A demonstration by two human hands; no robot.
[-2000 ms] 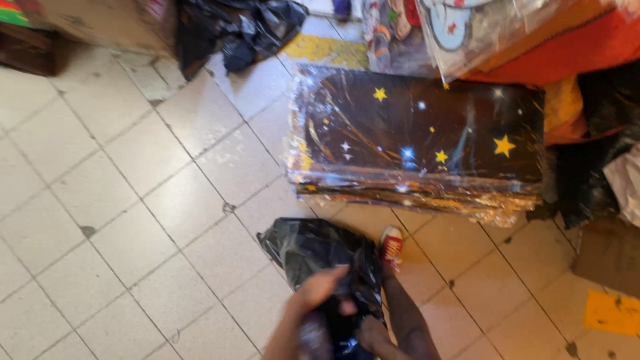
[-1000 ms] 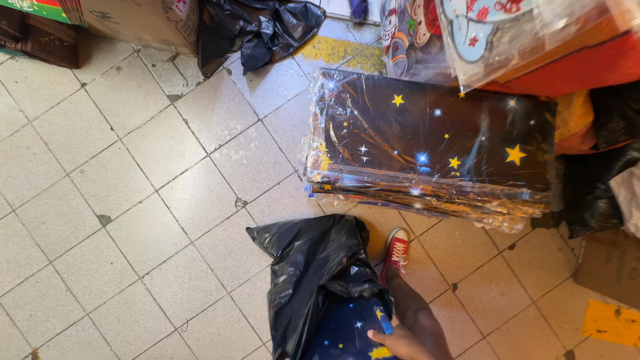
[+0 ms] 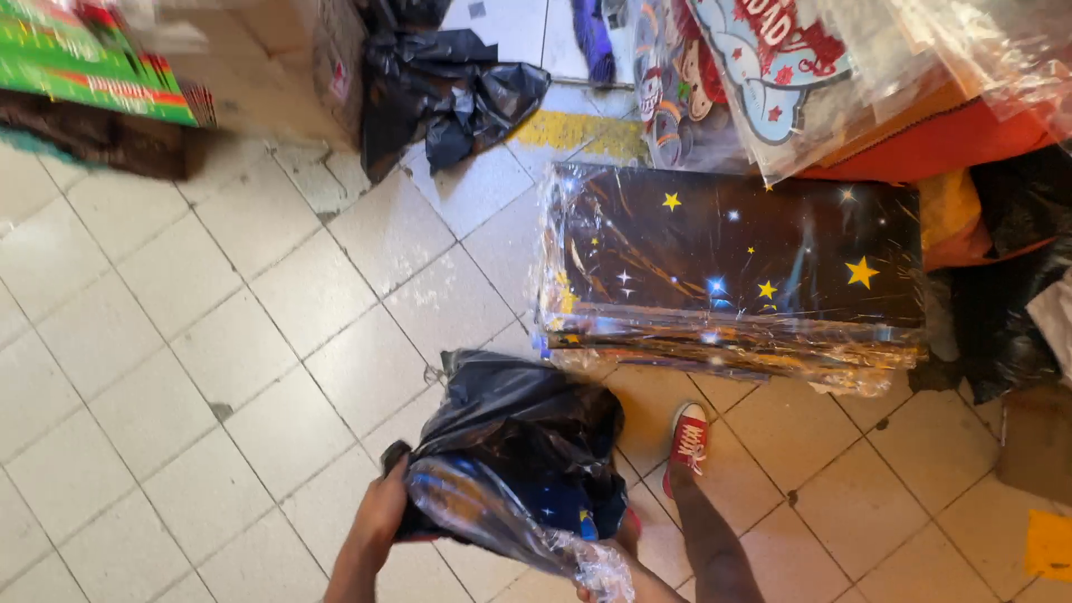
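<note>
My left hand (image 3: 381, 511) grips the edge of a black plastic bag (image 3: 528, 402) at the lower middle of the head view. Inside the bag's mouth is a dark blue item printed with stars (image 3: 544, 502), partly hidden by the plastic. My right hand (image 3: 615, 574), at the bottom edge, is closed on crumpled clear plastic wrap (image 3: 586, 557) that stretches across the bag's mouth. Beyond the bag lies a stack of dark, star-printed flat packs in clear wrap (image 3: 737, 251), close to the bag's far side.
My red sneaker (image 3: 689, 440) is on the tiled floor (image 3: 251, 352), right of the bag. Another black plastic bag (image 3: 469, 100) lies at the top, beside a cardboard box (image 3: 268, 75). Wrapped printed goods (image 3: 779, 67) are at the top right, with a brown carton (image 3: 1034, 452) below.
My left hand, out of view a second ago, is now at the bag's left edge. The bag's mouth is spread wider, and clear wrap now shows across it.
</note>
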